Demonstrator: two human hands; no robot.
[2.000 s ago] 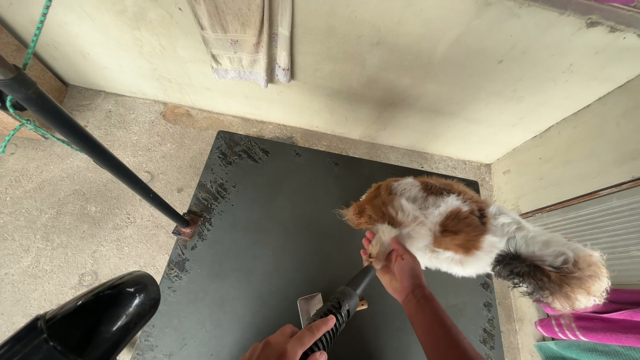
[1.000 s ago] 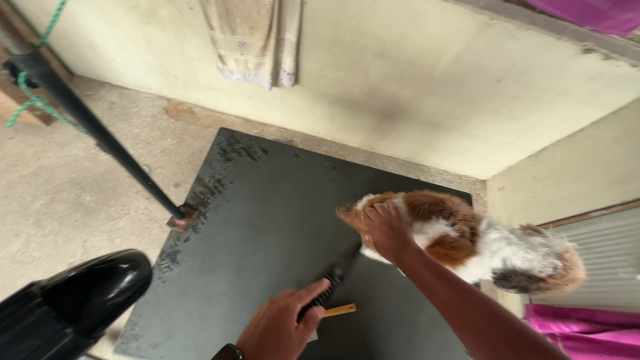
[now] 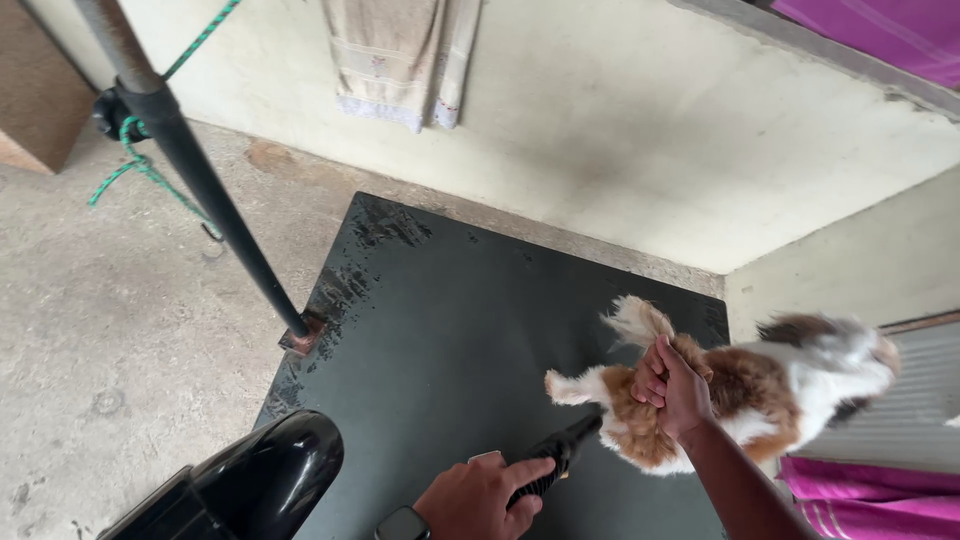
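Note:
A brown and white long-haired dog (image 3: 750, 382) stands on the right side of a black grooming table (image 3: 465, 322), its head toward the right edge. My right hand (image 3: 671, 386) is closed around the base of its raised tail (image 3: 637, 319), at the rump. My left hand (image 3: 487, 491), with a watch at the wrist, grips a black ribbed hose with a tapered nozzle (image 3: 559, 450). The nozzle tip points at the dog's hindquarters, close to one hind leg. Under the hose and left hand, small parts of objects show on the tabletop, mostly hidden.
A black metal post (image 3: 217, 187) with a green cord (image 3: 161, 180) is fixed at the table's left edge. A glossy black cylindrical object (image 3: 262, 480) juts in at lower left. Beige cloth (image 3: 390, 60) hangs on the wall; magenta towels (image 3: 870, 495) lie at lower right.
My right hand has moved from the dog's hind end at its coat to the tail, which is now lifted. The nozzle remains near the hindquarters. The view has shifted.

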